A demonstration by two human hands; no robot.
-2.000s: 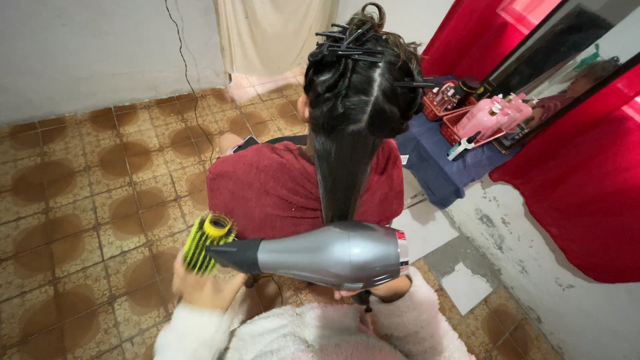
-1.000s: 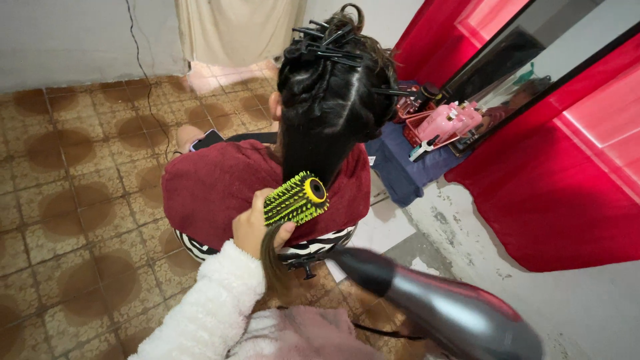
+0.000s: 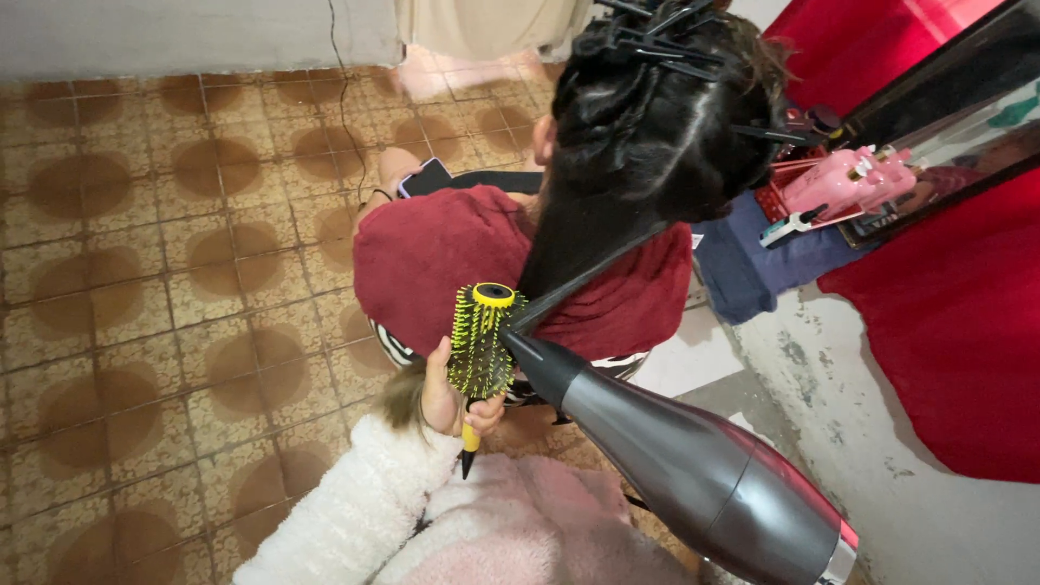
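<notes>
My left hand (image 3: 455, 402) grips a yellow and black round hairbrush (image 3: 487, 341), held upright with its handle pointing down. Dark hair (image 3: 585, 236) of a seated person stretches from the head to the brush, and its lighter ends hang beside my left hand. The black nozzle of a grey hair dryer (image 3: 699, 455) touches or nearly touches the hair at the brush's right side. My right hand is out of sight. Black hair clips (image 3: 666, 49) pin up the upper hair. A dark red towel (image 3: 455, 252) covers the person's shoulders.
At the right, a blue cloth (image 3: 739, 260) bears a red basket (image 3: 772, 191) with pink bottles (image 3: 845, 183) beside a mirror (image 3: 967, 146). A red curtain (image 3: 959, 325) hangs there. A thin cable (image 3: 341, 106) lies at the back left. The seated person holds a phone (image 3: 426, 177).
The brush has turned from slanted to upright, and the hair now runs slantwise to it. The dryer's nozzle has moved up to the brush. Two seconds ago the hair hung straight down.
</notes>
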